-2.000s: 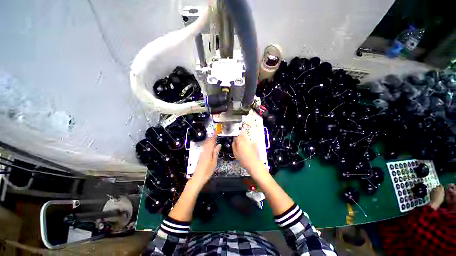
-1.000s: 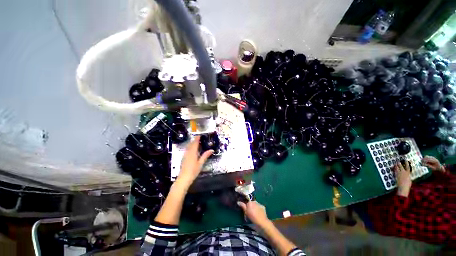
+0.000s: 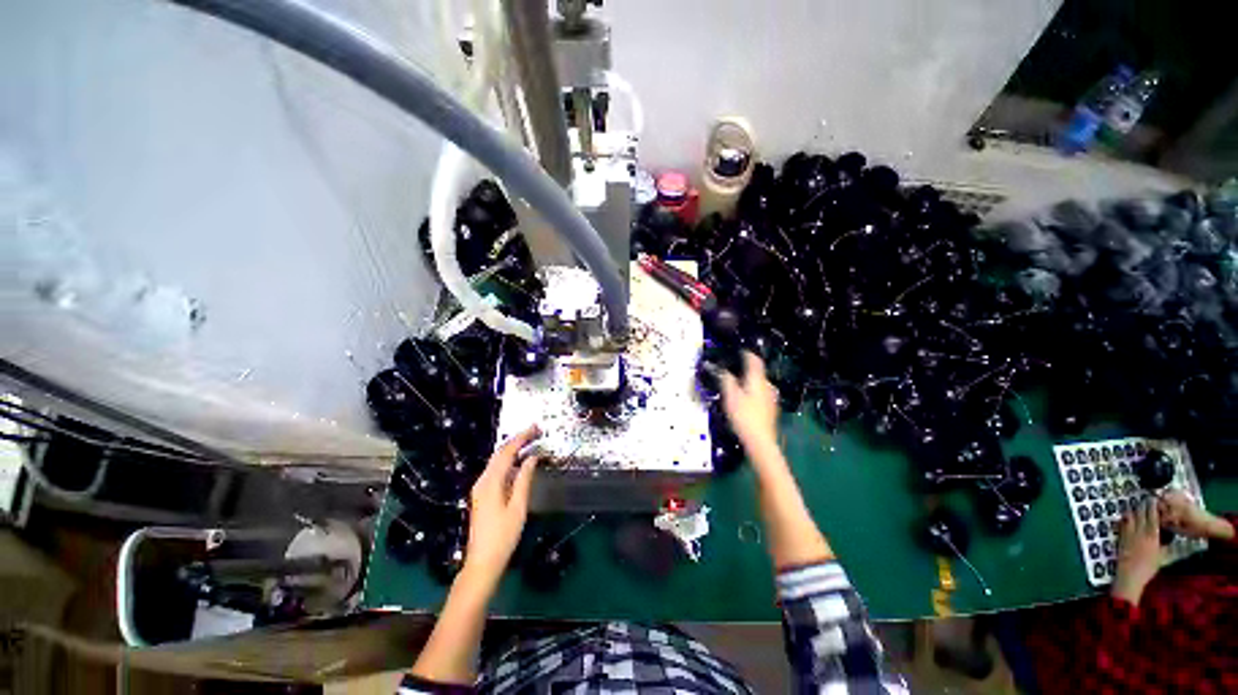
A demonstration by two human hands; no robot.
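The silver machine head is down over a black round unit on the white base plate, which carries many dark specks. My left hand rests at the plate's front left edge, fingers apart, with no object visible in it. My right hand is just right of the plate, fingertips at black units there; whether it grips one cannot be told. A red-handled tool lies at the plate's rear right.
Black units are heaped at right, and more at left. A thick grey hose arcs overhead. A white device sits at the front. Another person's hands are at a parts tray.
The machine head has come down onto the unit. My left hand has drawn back to the plate's front left edge. My right hand has moved from the white device to the right-hand units.
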